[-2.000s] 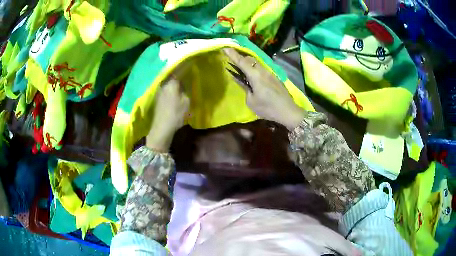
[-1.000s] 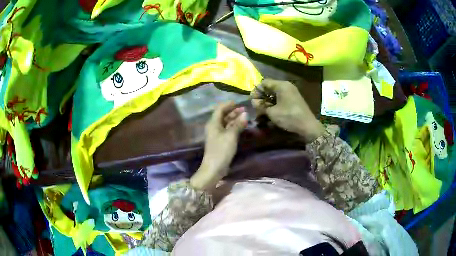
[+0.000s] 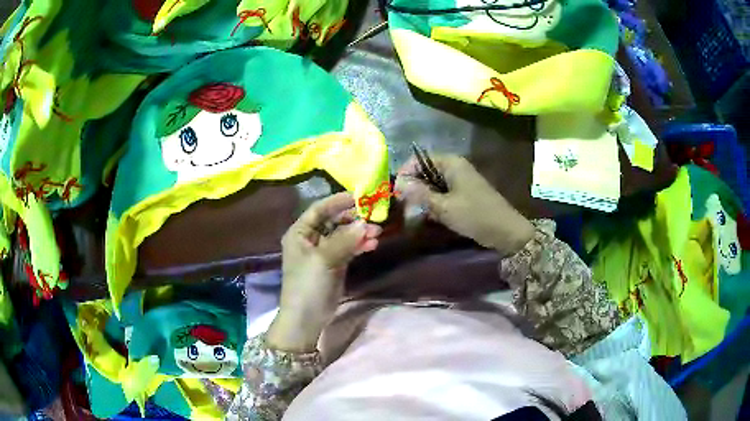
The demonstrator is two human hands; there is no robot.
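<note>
A green plush hat (image 3: 288, 99) with a yellow edge lies face up on the brown table, its embroidered face and red rose showing at left. Its right yellow end carries a red bow (image 3: 376, 197). My left hand (image 3: 325, 238) is at that end, fingertips at the yellow tip just below the bow. My right hand (image 3: 460, 197) is just right of the bow, fingers curled round small dark thread snips (image 3: 429, 170) whose blades point up and left. Whether my right fingertips touch the bow is blurred.
A hat with a dark cord (image 3: 534, 78) lies at upper right, with a pale cream card (image 3: 576, 164) below it. Hats with red bows are heaped at left (image 3: 49, 123). Another hat (image 3: 206, 349) is at lower left. A blue crate (image 3: 728, 136) holding hats stands at right.
The hat has turned from its inside to its face side and shifted left. Since one second ago, its right end has come down towards my lap, the bow now shows, and my left hand has reached it.
</note>
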